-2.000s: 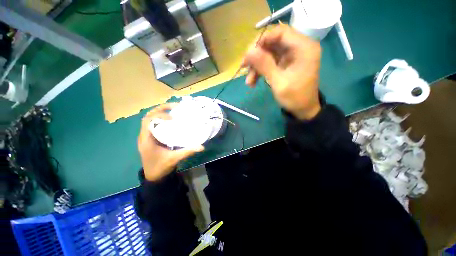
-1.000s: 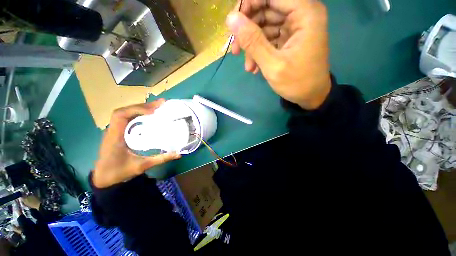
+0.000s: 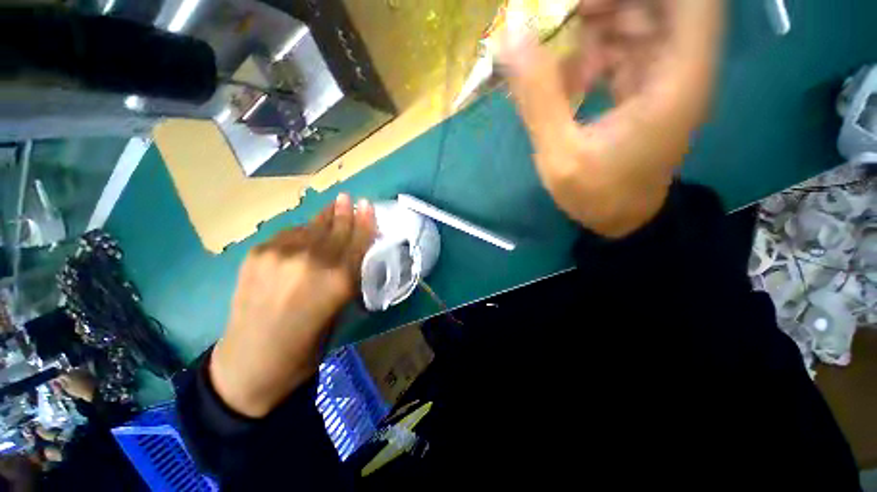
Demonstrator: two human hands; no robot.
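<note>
A white round housing (image 3: 423, 245) is at the bench's front edge, with a thin white stick (image 3: 462, 223) slanting out to the right. A thin reddish lead hangs from its lower right side. My left hand (image 3: 288, 298) holds the housing from the left, back of the hand up; the thumb is hidden. My right hand (image 3: 615, 125), blurred, is raised above the bench to the upper right of the housing. It holds a yellow and white glue tube (image 3: 553, 17) at the top edge, its pale nozzle pointing down-left, apart from the housing.
A silver screw feeder (image 3: 337, 120) stands on torn cardboard (image 3: 202, 192), under a black electric screwdriver (image 3: 115, 58). Black wires (image 3: 120, 307) lie at left. Blue crates (image 3: 351, 404) are below the bench edge. White shells (image 3: 817, 279) fill a box at right, below another white unit (image 3: 859, 115).
My right hand has moved right and now has the glue tube; the dark wire is no longer seen in it. My left hand has rolled over the housing, which has turned and shifted slightly right.
</note>
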